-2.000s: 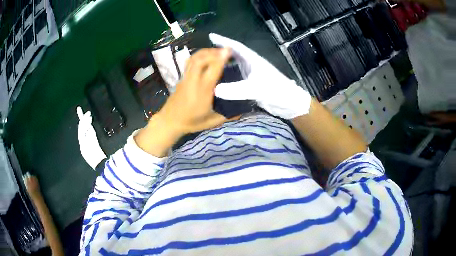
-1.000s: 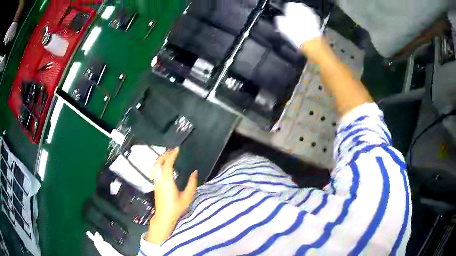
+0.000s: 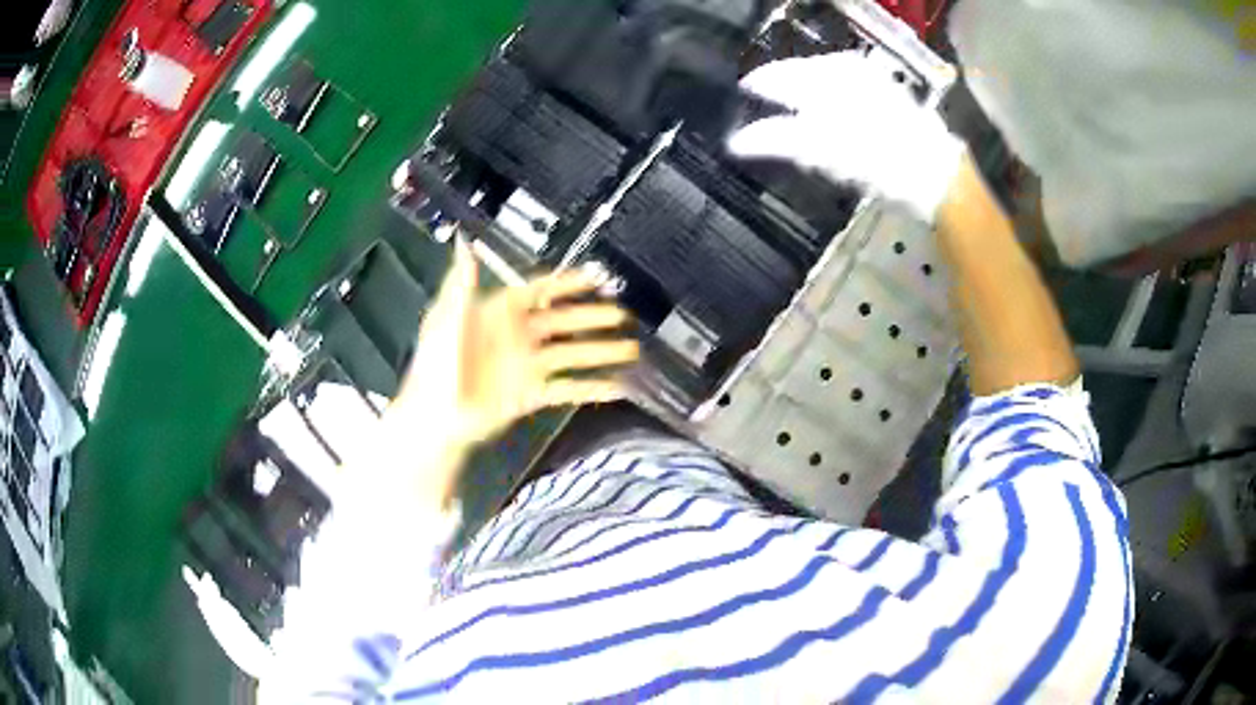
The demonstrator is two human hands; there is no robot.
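Note:
The holding tray's pale perforated side (image 3: 840, 365) shows at the right. Black parts (image 3: 703, 255) stand packed on edge inside in two rows, with a divider between. A smooth dark blurred piece (image 3: 654, 62) lies over or above the far rows. My left hand (image 3: 530, 344), bare, is over the tray's near left corner with its fingers spread, and nothing shows in it. My right hand (image 3: 861, 131), in a white glove, is at the tray's far right side, blurred. Its fingers point left beside the dark piece; whether it grips anything is unclear.
Black parts and white pieces (image 3: 324, 427) lie on the bench at the left, beside a white spare glove (image 3: 227, 620). Thin open frames (image 3: 289, 207) lie further back, by a pale divider strip (image 3: 214, 276). A red compartment tray (image 3: 152, 97) is at the back left. Another person's pale clothing (image 3: 1088, 124) is at the right.
My left hand has moved right and forward from the white pieces to the tray. Ridged part edges now show where smooth dark covering lay. My gloved hand appears lower in the view.

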